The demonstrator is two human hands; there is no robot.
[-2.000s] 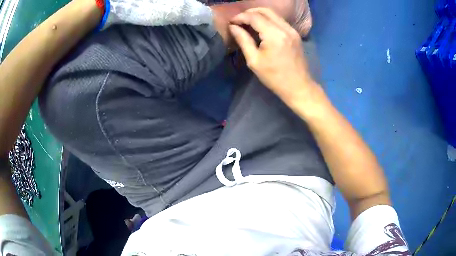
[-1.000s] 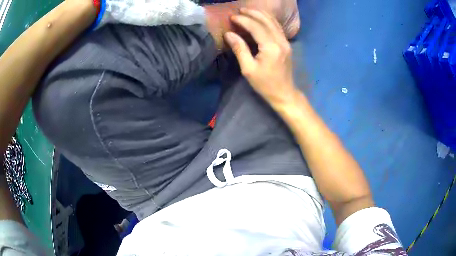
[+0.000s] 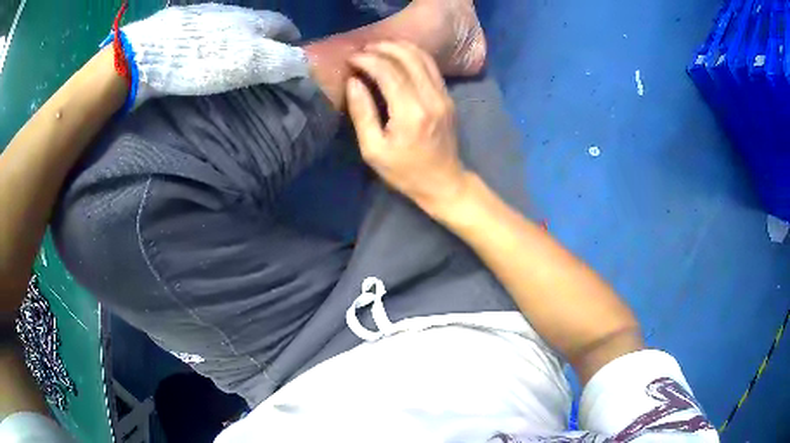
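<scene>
My left hand (image 3: 212, 52), in a white knitted glove with a red-and-blue cuff, lies on the rolled-up grey trouser leg (image 3: 199, 216) beside the bare lower leg (image 3: 333, 60). Its fingers lie together and their grip is unclear. My bare right hand (image 3: 407, 121) touches the bare lower leg with curled fingertips, thumb apart from the fingers, and no object shows in it. The bare foot (image 3: 455, 35) is at the top, cut off by the edge.
The green bench (image 3: 69, 285) runs along the left edge, with a heap of small dark-and-silver parts (image 3: 42, 346). Stacked blue crates (image 3: 749, 95) stand on the blue floor (image 3: 624, 225) at the right. Black-and-yellow tape (image 3: 754, 376) marks the floor at the lower right.
The leg and both hands sit lower and further left in the picture. More of the glove and foot shows. My right hand remains at the lower leg.
</scene>
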